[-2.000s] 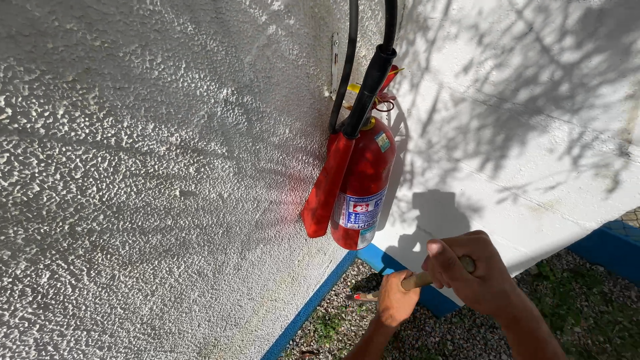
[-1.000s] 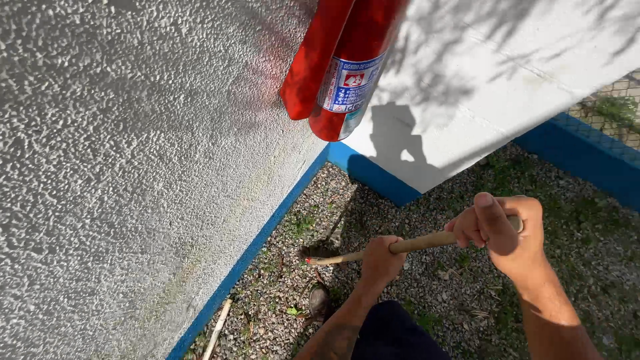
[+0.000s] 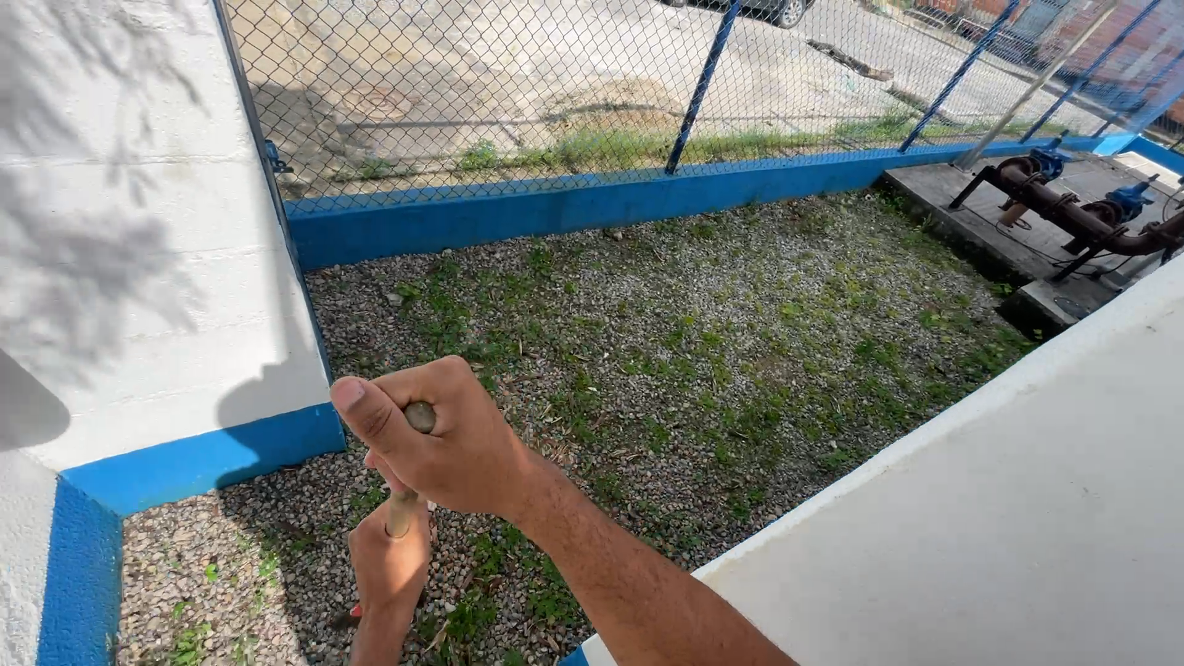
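My right hand point(image 3: 453, 439) is closed around the top end of a wooden handle point(image 3: 401, 514), whose rounded tip shows between thumb and fingers. Just below it, my left hand point(image 3: 390, 553) grips the same handle. The handle points down toward the gravel point(image 3: 481, 555), and its lower part is hidden behind my left hand and forearm. A small red bit shows beside my left wrist, with something dark by it on the stones. What tool the handle belongs to cannot be seen.
A white wall with a blue base point(image 3: 217, 462) stands at left. A low blue curb point(image 3: 555, 208) carries a chain-link fence point(image 3: 518, 92) across the back. Rusty pipes with blue valves point(image 3: 1073, 208) sit on a concrete slab point(image 3: 980, 222) at right. A white ledge point(image 3: 980, 499) fills the lower right.
The view has swung away from the wall corner, and the red fire extinguisher seen earlier is out of view. Both hands stay on the wooden handle.
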